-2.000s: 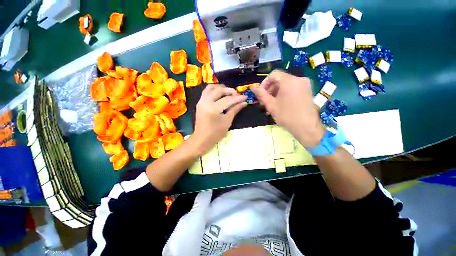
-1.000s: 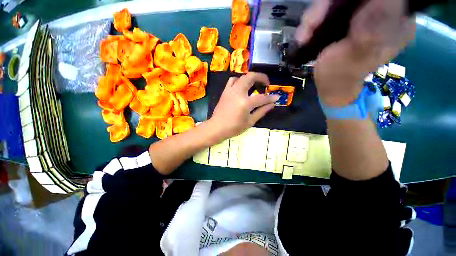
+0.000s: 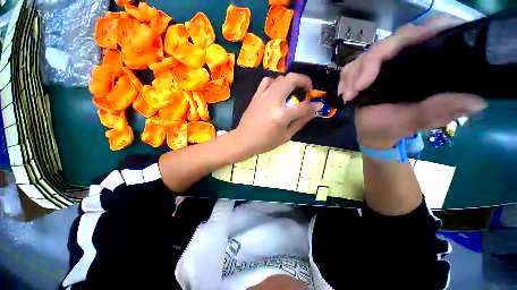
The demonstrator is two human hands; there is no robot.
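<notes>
My left hand [image 3: 279, 111] holds an orange housing [image 3: 316, 94] with a blue circuit board [image 3: 326, 109] in it on the black work mat [image 3: 334, 131]. Its fingers partly cover the housing. My right hand [image 3: 391, 73] is wrapped around a thick black cylinder, apparently an electric screwdriver [image 3: 436, 65], which looms large near the camera. The screwdriver lies slanting across the view, its narrower end toward the front of the machine, close to the housing. Its tip is dark and hard to see. A light blue wrist strap [image 3: 394, 151] is on my right wrist.
Orange housings are heaped left [image 3: 170, 79]. A white machine with a metal mechanism [image 3: 351, 35] stands behind the mat. A cream pad sheet [image 3: 283, 165] lies along the bench edge, stacked sheets [image 3: 25, 119] and a clear bag [image 3: 71, 39] far left. A few blue boards [image 3: 437, 137] show right.
My right hand has left the housing and taken hold of the black screwdriver, now lowered toward the housing. My left hand stays at the housing. The view has shifted.
</notes>
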